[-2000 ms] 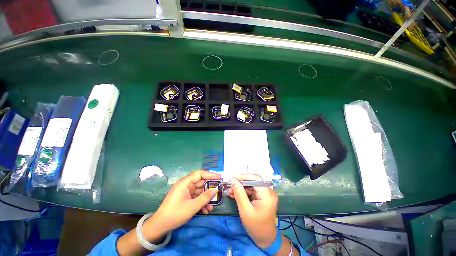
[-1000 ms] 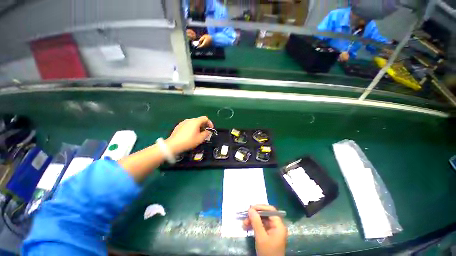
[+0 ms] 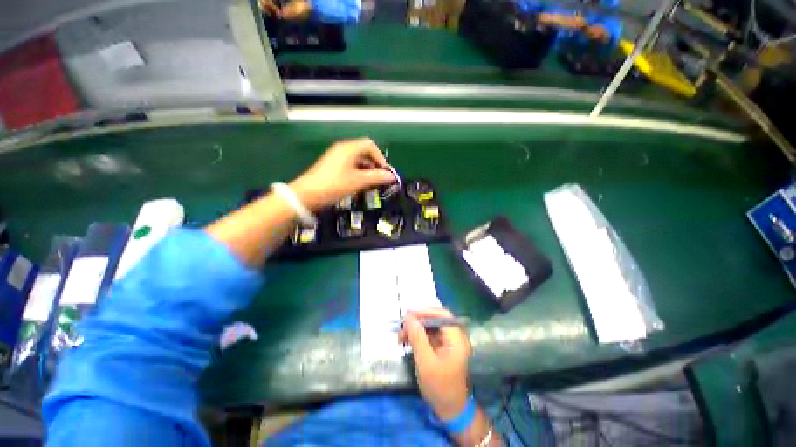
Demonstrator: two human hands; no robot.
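My left hand (image 3: 349,175) reaches over the black component tray (image 3: 349,246) and pinches a watch housing (image 3: 393,185) by its shiny rim, tilted above the upper row. Other housings with white or yellow pieces sit in the pockets; my forearm hides the tray's left part. My right hand (image 3: 439,354) holds metallic tweezers (image 3: 447,321) over the lower part of the white adhesive sheets (image 3: 381,284), which lie in front of the tray. A blue backing sheet (image 3: 340,307) shows at their left.
A small black box (image 3: 534,253) with white pieces stands right of the tray. Bagged white strips (image 3: 602,275) lie farther right. A white scrap (image 3: 237,333), a long white box (image 3: 155,229) and blue bagged packs (image 3: 94,262) are left. A metal rail (image 3: 489,117) runs behind; people's hands show beyond.
My left hand has gone from working beside the tweezers to the tray's upper row, then rightward to another housing. My right hand keeps the tweezers. The camera view has shifted.
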